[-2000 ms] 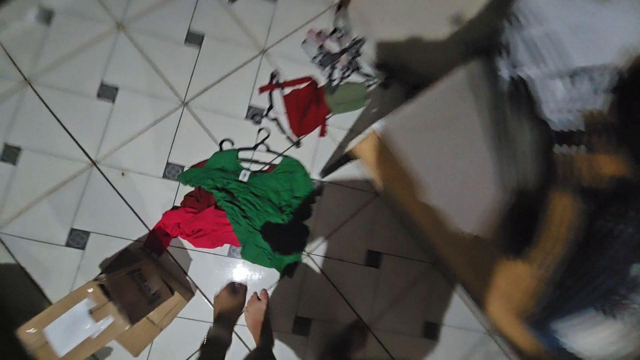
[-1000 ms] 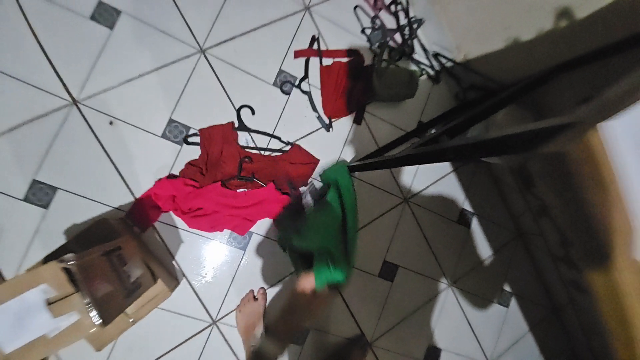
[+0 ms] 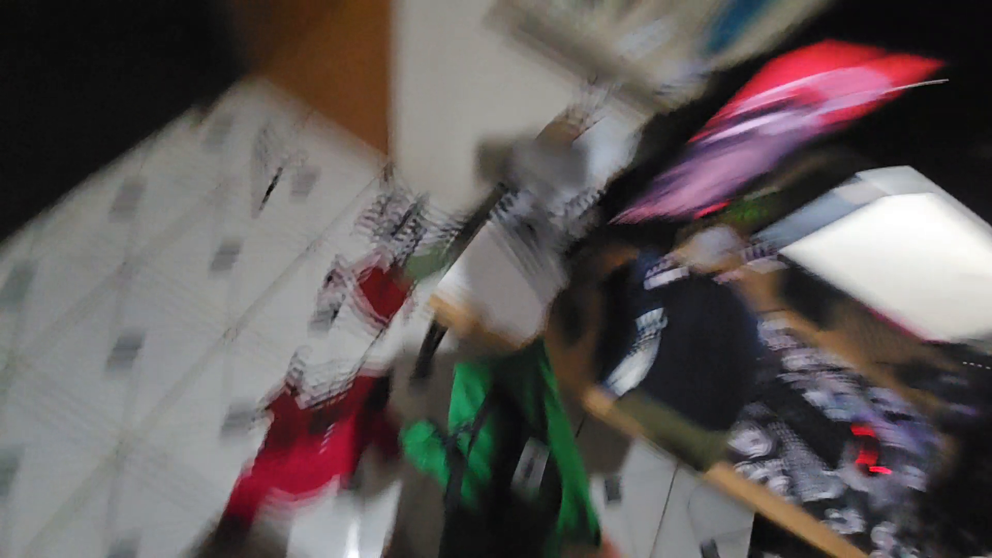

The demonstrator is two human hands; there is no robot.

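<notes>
The view is strongly blurred. A green garment (image 3: pixel 570 465) is raised near the bottom centre, with dark parts and a pale tag-like patch on it. A small patch of skin shows beside its lower right edge, at the frame's bottom; I cannot tell which of my hands it is or how its fingers lie. No other hand of mine can be made out. Left of the green garment, red and pink garments (image 3: pixel 310 457) lie on the tiled floor beside a blurred hanger. Farther off are a small red garment (image 3: pixel 384 291), a grey-green one (image 3: pixel 426 263) and several hangers (image 3: pixel 395 217).
A light wooden edge (image 3: pixel 783 511) runs diagonally at the lower right, near dark clothing (image 3: pixel 682 349) and patterned fabric (image 3: pixel 845 465). A white flat-topped object (image 3: pixel 891 263) stands at the right, with pink-red fabric (image 3: pixel 821 93) above it. An orange-brown panel (image 3: pixel 333 70) is at the top.
The green garment lay spread on the floor over the red ones, was then lifted with a hand at its lower edge, and is now raised. The view has swung toward the furniture.
</notes>
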